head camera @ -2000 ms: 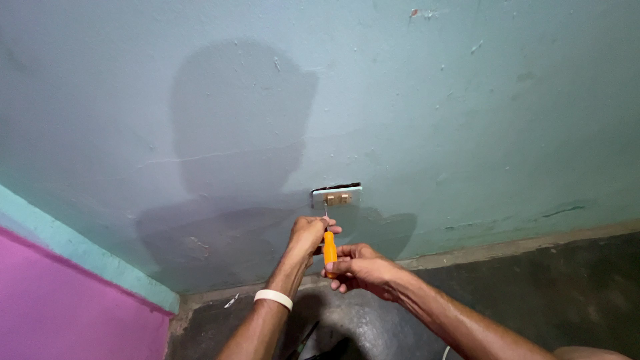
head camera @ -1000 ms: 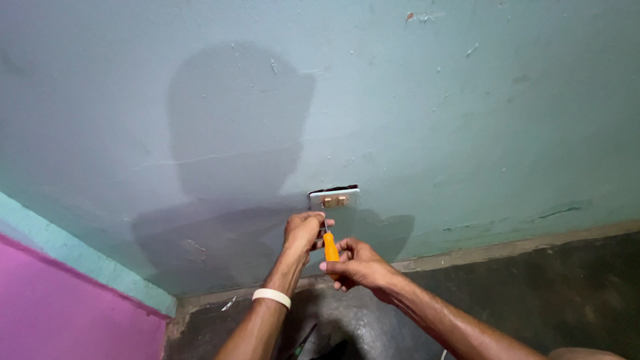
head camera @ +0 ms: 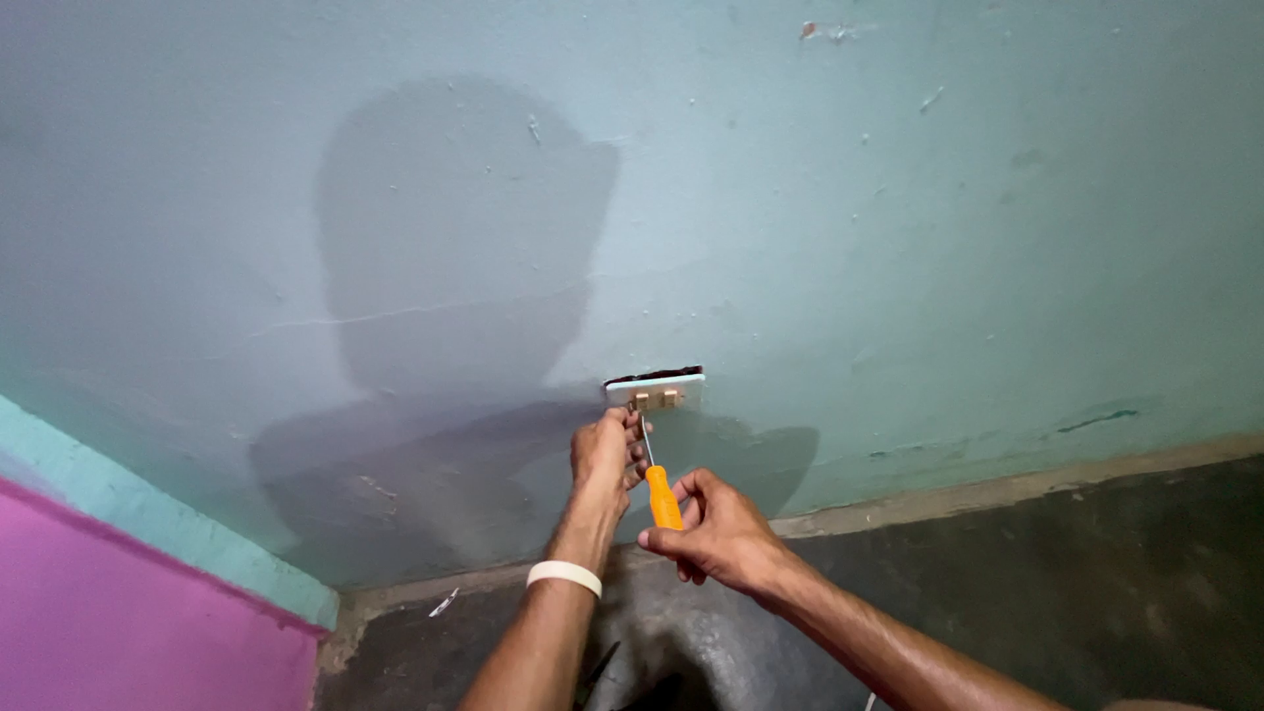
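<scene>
A white electrical wall plate [head camera: 696, 388] with two brownish inserts sits low on the blue-green wall, and a dark gap shows along its top edge. My right hand [head camera: 713, 528] grips the orange handle of a screwdriver [head camera: 665, 499] between thumb and fingers. The metal shaft points up toward the lower left part of the plate. Close below the plate's left end is my left hand [head camera: 604, 449], its fingertips at the plate's lower edge and beside the shaft. Whether those fingers pinch something, such as a screw or the tip, cannot be made out.
The painted wall [head camera: 889, 247] fills most of the view and carries my shadow. A turquoise ledge above a pink surface [head camera: 118, 612] runs along the lower left. Below lies a dark floor [head camera: 987, 563], with a small whitish scrap [head camera: 444, 602] near the wall and a dark thin object [head camera: 600, 667].
Both hands stay near the wall plate, and the orange screwdriver remains in my right hand. My right-hand fingers have shifted slightly on the handle.
</scene>
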